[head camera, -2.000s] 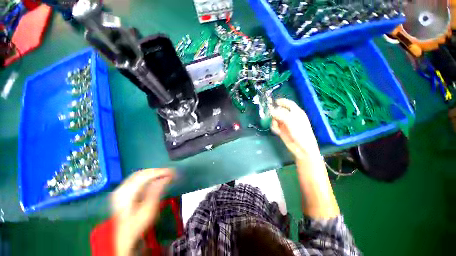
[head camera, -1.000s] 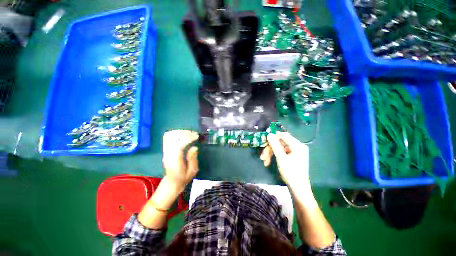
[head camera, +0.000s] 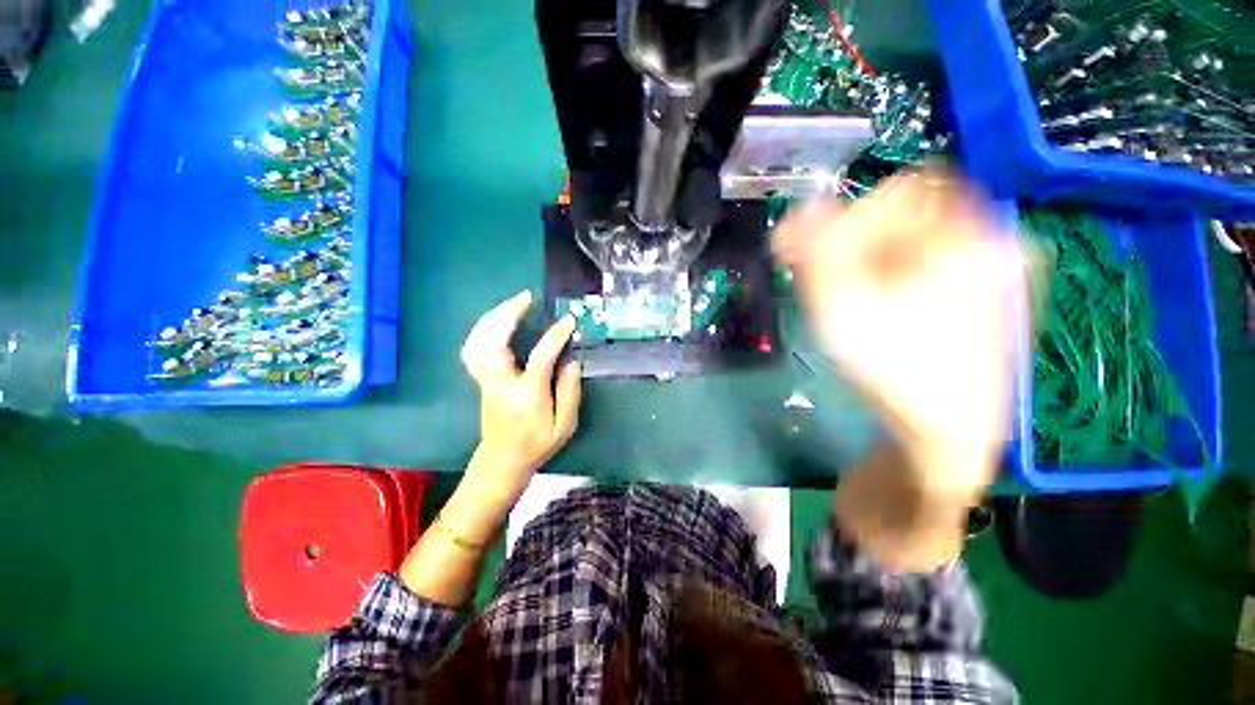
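Note:
A green circuit board (head camera: 633, 317) lies flat across the black fixture base (head camera: 754, 269). The clear press plate (head camera: 647, 285) is over its middle, and both board ends show beside the plate. My left hand (head camera: 523, 393) is at the board's left end with fingers apart, one fingertip at or touching the end; it grips nothing that I can see. My right hand (head camera: 915, 303) is raised to the right of the fixture, large and strongly blurred; whether it holds anything cannot be told. The lever linkage (head camera: 668, 124) rises towards the camera above the plate.
A blue tray (head camera: 388, 207) with rows of boards stands left. A pale side box (head camera: 796, 149) and a loose board pile (head camera: 867, 94) are behind right. Two blue bins (head camera: 994, 117) stand right, partly behind my right hand. A red stool (head camera: 310, 551) is below the bench's left edge.
The board has gone from between my hands onto the fixture, under the press plate. My right hand has let go of it and moved up and right. My left hand remains near its left end.

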